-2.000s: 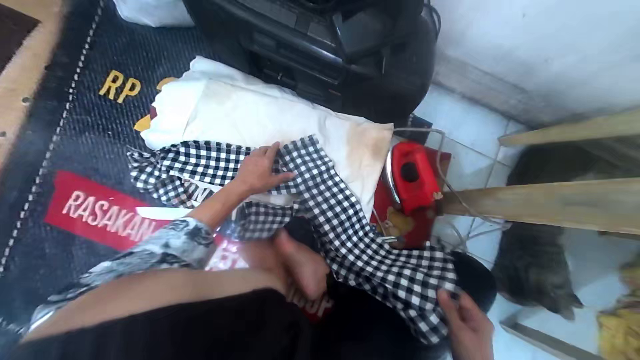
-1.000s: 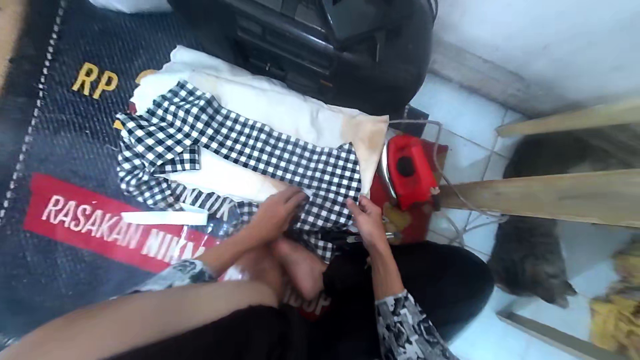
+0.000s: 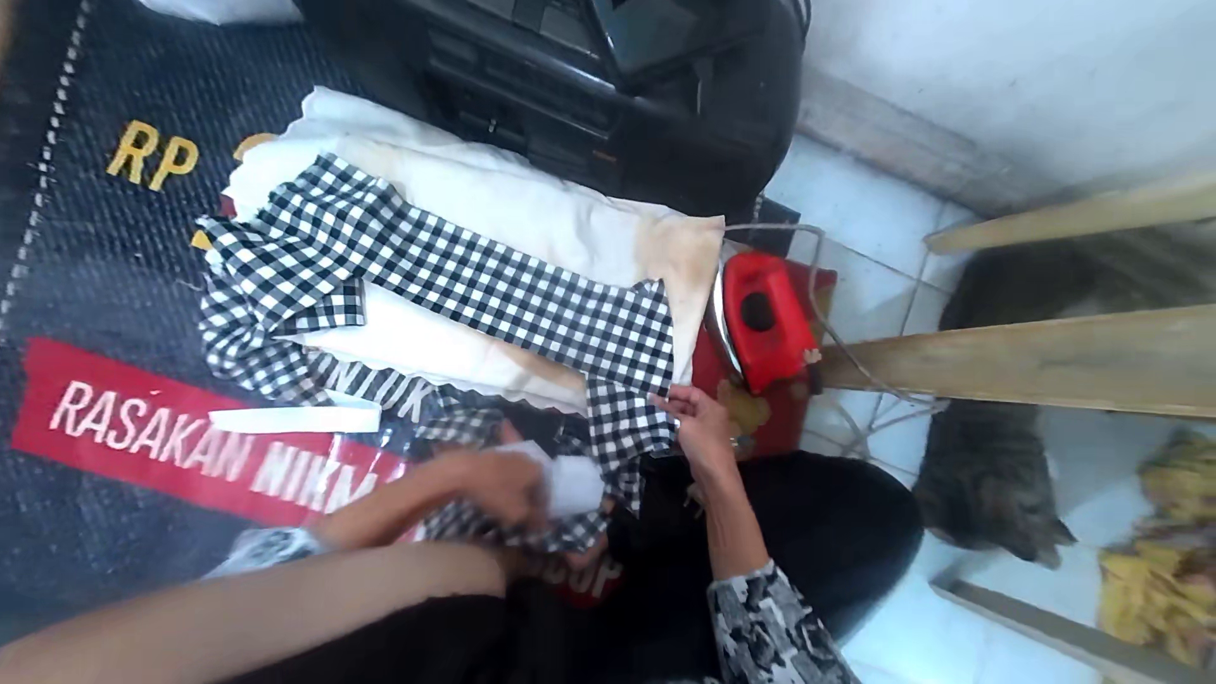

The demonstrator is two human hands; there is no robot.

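A black-and-white checked garment lies across a folded cream cloth with brownish patches at its right end. My right hand pinches the garment's edge near the cloth's lower right corner. Lower down, my left hand is blurred beside a white piece and checked fabric; whether it grips either cannot be told. A red clothes iron rests on a red patterned mat, right of the cloth. A flat white strip lies at the garment's lower left.
A large black appliance or case stands behind the cloth. The iron's cord loops over white floor tiles. Wooden bars project from the right, with a grey cat under them. Yellow fabric lies farther right. A dark printed mat spreads at left.
The garment was bunched two seconds ago and now lies flatter along the cloth. My right hand has moved from the lower right to the garment's end. My left hand has moved lower.
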